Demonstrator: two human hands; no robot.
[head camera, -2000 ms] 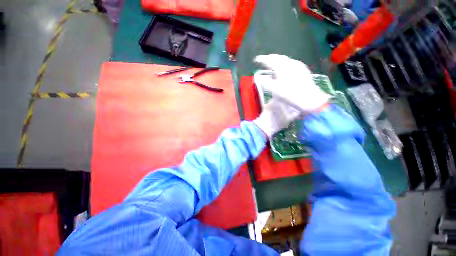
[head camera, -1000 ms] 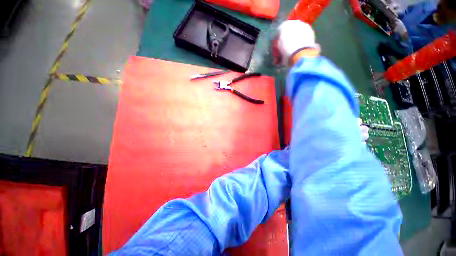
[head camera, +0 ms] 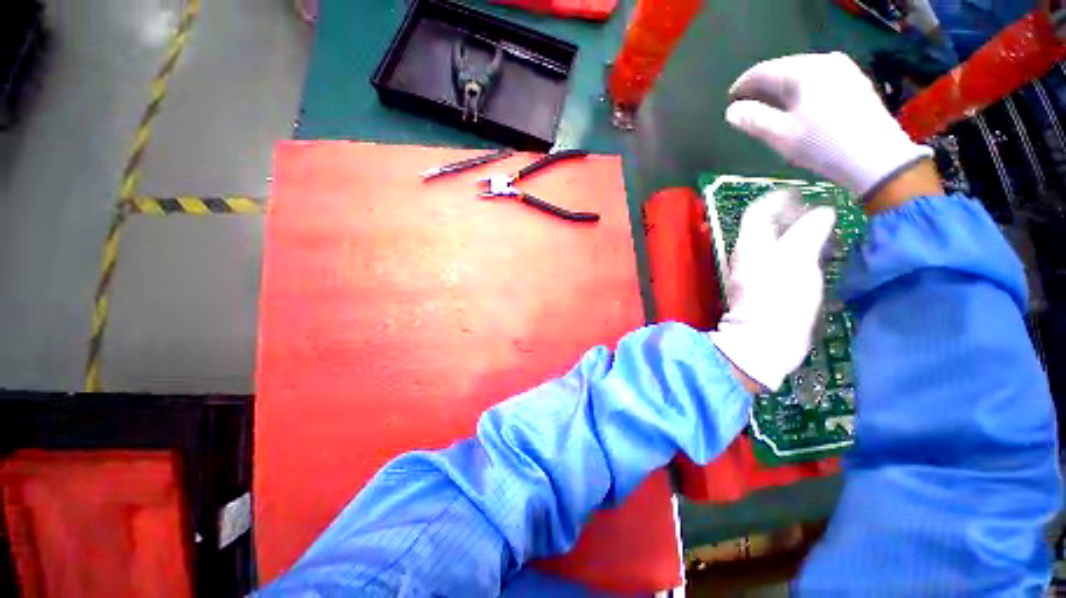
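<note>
A green circuit board (head camera: 812, 409) lies on a smaller red mat (head camera: 682, 263) at the right, solder side up. My left hand (head camera: 777, 280), in a white glove, is over the board's middle, fingers apart, with nothing visible in it. My right hand (head camera: 824, 117), in a white glove, is above the board's far edge, thumb and fingers curved apart, with no tool visible. My right sleeve hides the board's right part. Flush cutters (head camera: 538, 187) with black handles lie open on the large red mat (head camera: 444, 339), beside a thin dark tool (head camera: 468, 165).
A black tray (head camera: 397, 70) holding pliers (head camera: 473, 80) stands beyond the large mat. Red wrapped posts (head camera: 655, 53) rise from the green bench (head camera: 339, 70). A black bin with red lining (head camera: 99, 520) is at lower left. A person's blue sleeve (head camera: 994, 21) shows at top right.
Since one second ago, my right hand has moved right from near the red post to above the board. My left hand, mostly hidden then, now shows over the board. The red mat shows beneath the board again.
</note>
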